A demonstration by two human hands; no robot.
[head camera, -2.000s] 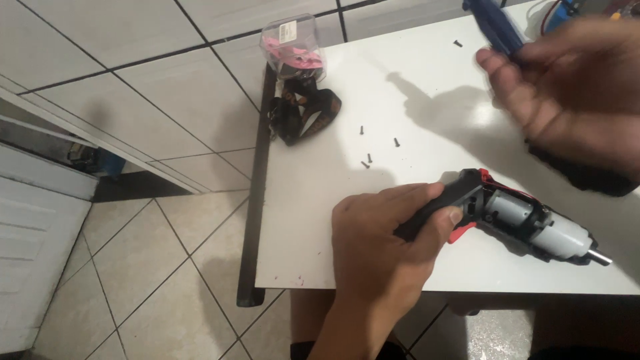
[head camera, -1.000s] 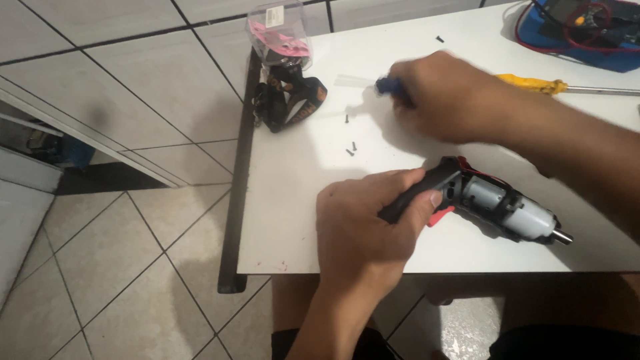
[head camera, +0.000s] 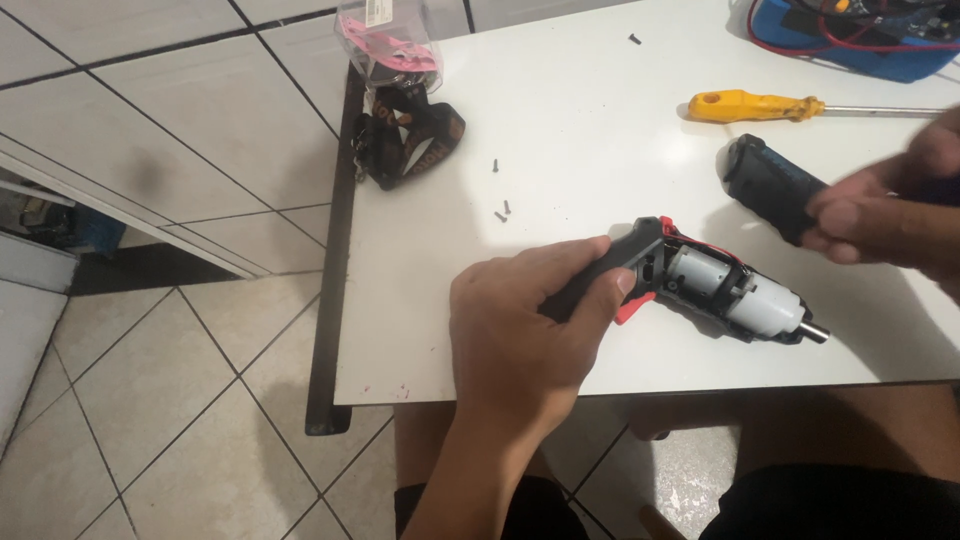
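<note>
My left hand [head camera: 532, 322] grips the black handle of a cordless screwdriver [head camera: 705, 277] whose front housing lies open, showing a silver motor, a white gearbox, a red wire and a metal shaft. Its red trigger [head camera: 635, 308] sticks out below the handle. At the right edge, my right hand [head camera: 892, 202] is blurred, its fingers at the near end of a black housing piece [head camera: 772, 184]. A dark blue object [head camera: 934, 190] shows partly in that hand. Several small dark screws lie on the table, among them one screw [head camera: 495, 166] left of centre and another screw [head camera: 634, 39] near the back.
A yellow-handled screwdriver [head camera: 750, 106] lies behind the housing piece. At the back right is a blue device [head camera: 862, 45] with red and black leads. A clear plastic box [head camera: 394, 45] with pink contents and a black lanyard [head camera: 412, 142] sit by the table's left edge.
My right hand, with the blue-handled tool, has moved from above the screws to the right edge, beside the black housing piece. My left hand still holds the handle. One fewer screw shows than two seconds ago.
</note>
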